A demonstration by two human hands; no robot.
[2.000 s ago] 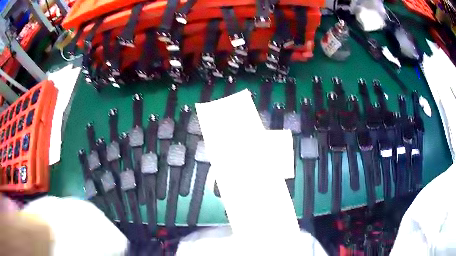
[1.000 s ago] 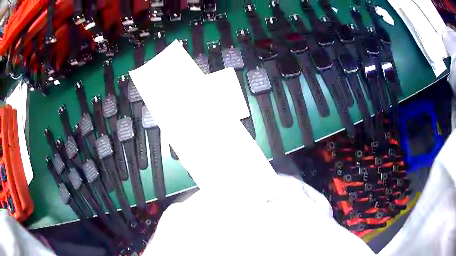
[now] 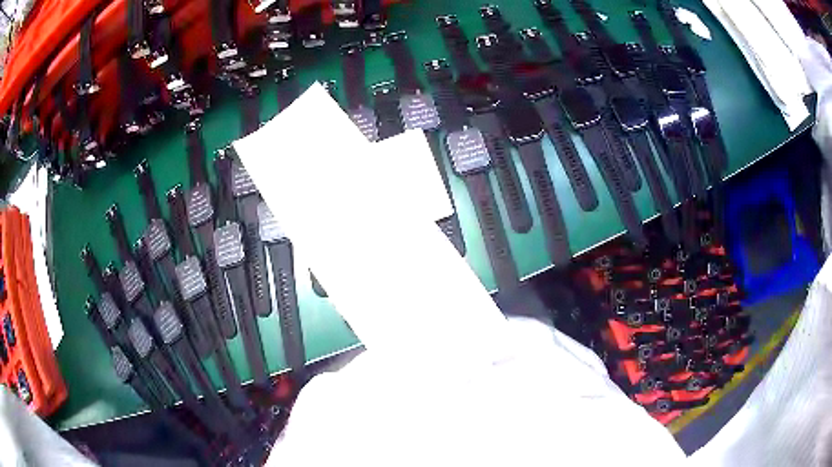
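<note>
A long white paper sheet (image 3: 365,237) lies slanting over the middle of the watch rows, with a smaller white piece (image 3: 415,178) on its right side. Its lower end meets my white clothing. Left of it, black smartwatches (image 3: 228,244) carry grey-white films with faint text. Just right of it, a few more faces (image 3: 469,150) carry the same film. Further right, watch faces (image 3: 525,125) are glossy black, two with bright reflections. Neither of my hands is in view; only white sleeves show at the lower left and right edges.
Red trays (image 3: 55,55) with hanging straps and buckles stand at the back left. A red compartment tray (image 3: 32,319) is at the left edge. White papers (image 3: 753,59) lie at the right. Below the green table (image 3: 315,324) are watches on red trays (image 3: 675,333) and a blue crate (image 3: 774,228).
The view has turned right and down since the first frame, bringing the blue crate and lower trays in. A hand-like blur at the lower left is gone. The sheet still lies over the watches.
</note>
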